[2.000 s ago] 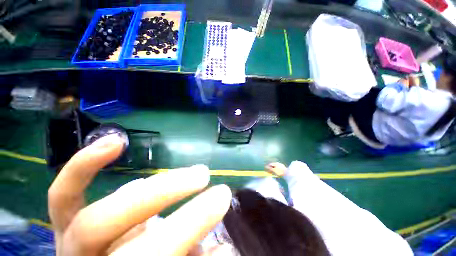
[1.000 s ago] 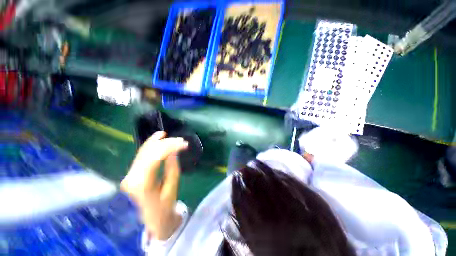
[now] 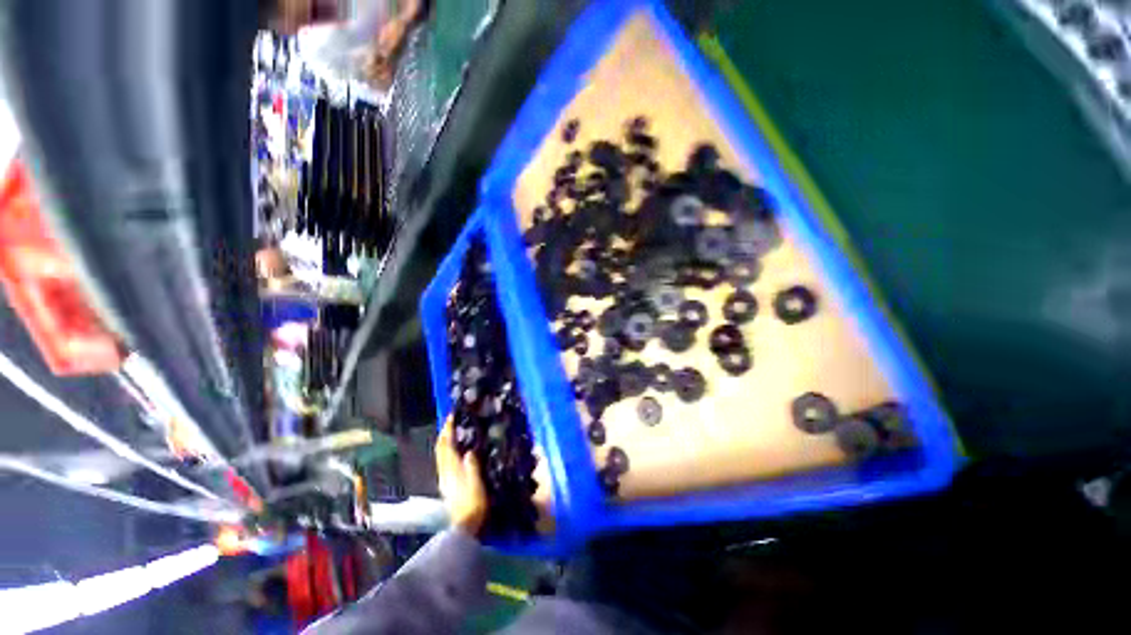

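Observation:
A blue parts bin (image 3: 868,298) with a tan cardboard liner (image 3: 757,434) fills the centre; small black ring-shaped parts (image 3: 740,306) lie scattered on the liner. A second blue parts bin (image 3: 433,325) is beside it on the left, densely covered with black parts (image 3: 478,372). My left hand (image 3: 463,486) is at the left rim of this second bin, near its lower end, and overlaps the rim. Blur hides whether its fingers grip the rim. My right hand is not in view.
The green bench (image 3: 980,186) extends to the right, with part of a dotted tray (image 3: 1098,50) at the top right corner. A row of dark upright items (image 3: 347,168) stands at the upper left. Pale cables and an orange-red object (image 3: 56,292) are at the far left.
The view has moved much closer to the two bins and turned. My left hand, raised over the floor earlier, is now at the left bin's rim. The other person's head has left the view.

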